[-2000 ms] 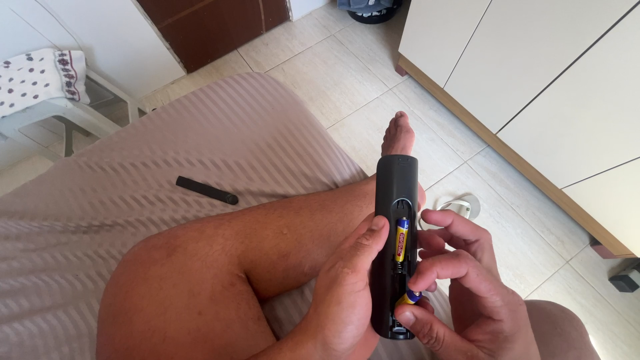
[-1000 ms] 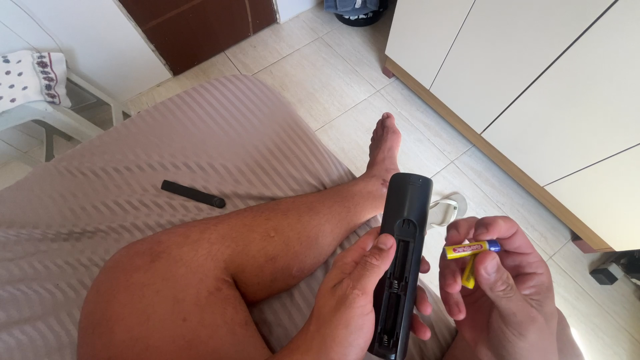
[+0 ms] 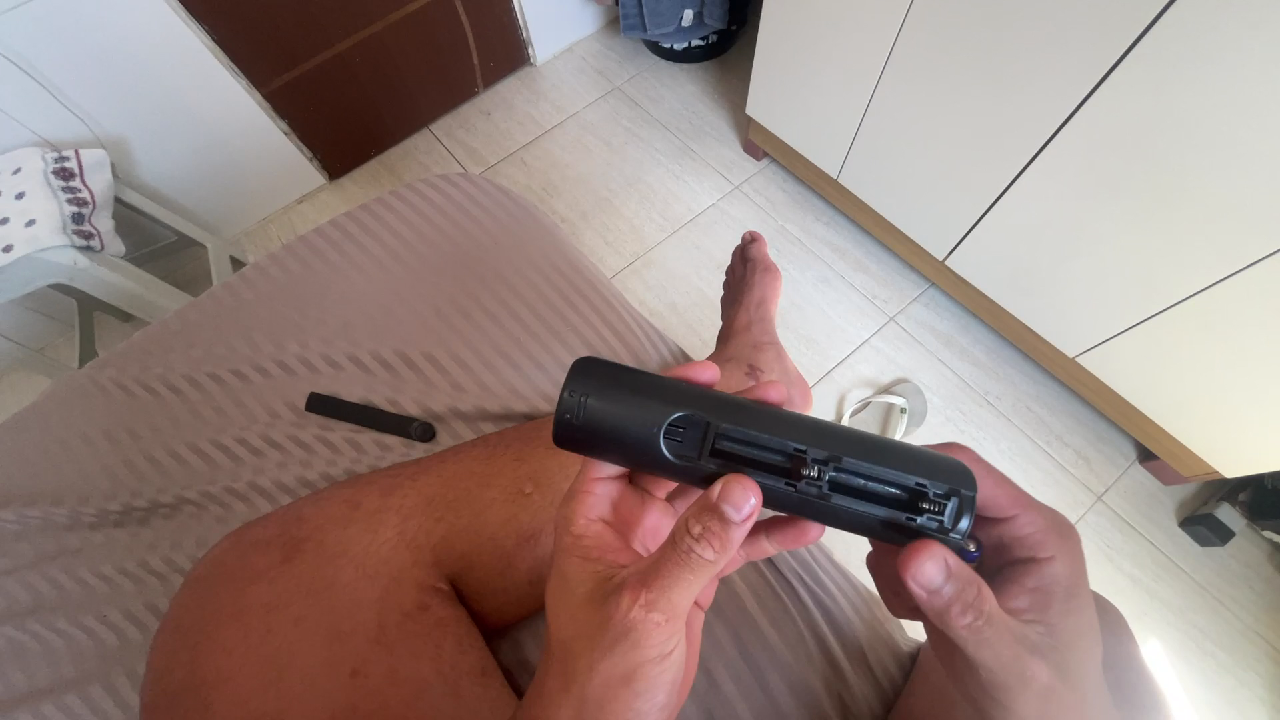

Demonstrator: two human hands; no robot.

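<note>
A black remote control (image 3: pixel 620 410) lies tilted across my hands with its back up, and its long battery compartment (image 3: pixel 820 475) shows bare springs and no batteries. My left hand (image 3: pixel 650 560) grips the middle of it, thumb on the near edge and fingers behind. At the remote's right end is my right hand (image 3: pixel 1000 580), its fingers curled around that end. The tip of a battery (image 3: pixel 968 549) pokes out by the right thumb; the rest of it is hidden in the hand. A black battery cover (image 3: pixel 370 417) rests on the striped bedsheet to the left.
My bent leg (image 3: pixel 350 560) lies on the striped bedsheet (image 3: pixel 420 260). A flip-flop (image 3: pixel 905 408) is on the tiled floor beyond my foot. Cream cabinets (image 3: pixel 1000 120) stand on the right, and a white plastic chair (image 3: pixel 150 270) with a patterned cloth (image 3: pixel 60 200) is at the left.
The batteries seen in the remote two seconds ago are out of it. One second ago my right hand held them apart from the remote. The remote has turned from upright to nearly crosswise.
</note>
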